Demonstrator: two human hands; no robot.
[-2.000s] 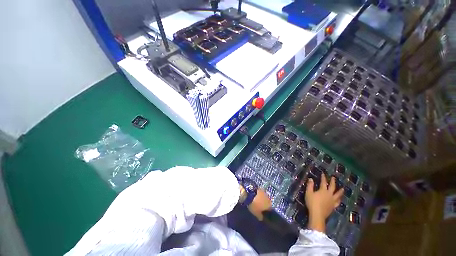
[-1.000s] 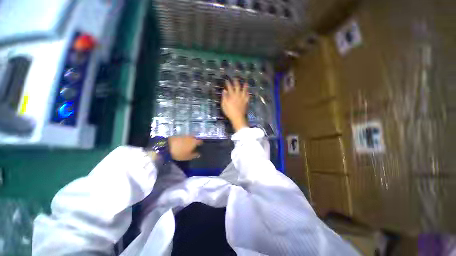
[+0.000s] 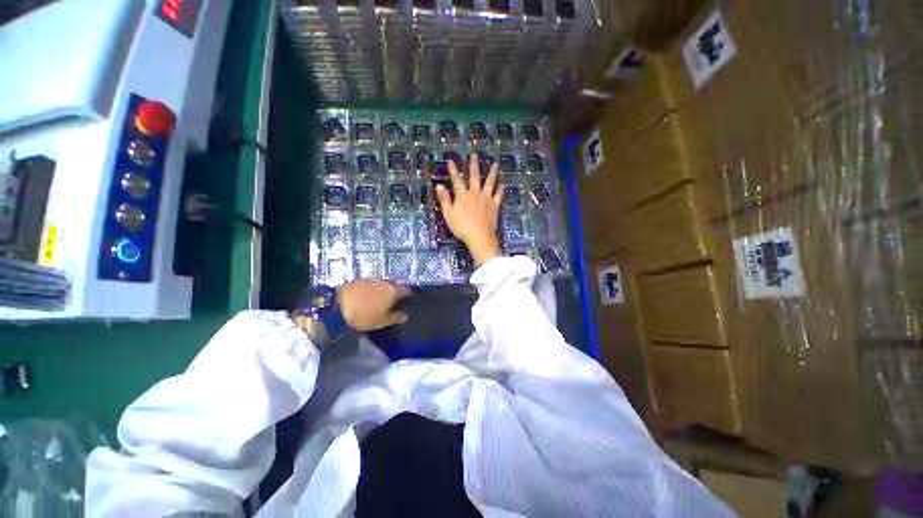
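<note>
A clear blister tray (image 3: 366, 231) lies in front of me with rows of square pockets. Small black square housings (image 3: 396, 131) fill its back rows; several front left pockets show no housing. My right hand (image 3: 473, 209) lies palm down with fingers spread over a dark fixture (image 3: 441, 202) on the tray. The hand hides much of the fixture. My left hand (image 3: 371, 304) is at the tray's front edge, its fingers partly bent. Whether it holds anything cannot be told.
Stacked blister trays (image 3: 430, 63) stand behind the tray. The white machine base (image 3: 172, 265) with its red emergency stop (image 3: 154, 118) is at the left. Labelled cartons (image 3: 688, 329) stand at the right. A plastic bag (image 3: 46, 467) and a loose housing (image 3: 17, 378) lie at lower left.
The view has swung right and down from the machine to the tray and cartons, and is now sharper. My right hand stays over the fixture; my left stays near the tray's front edge.
</note>
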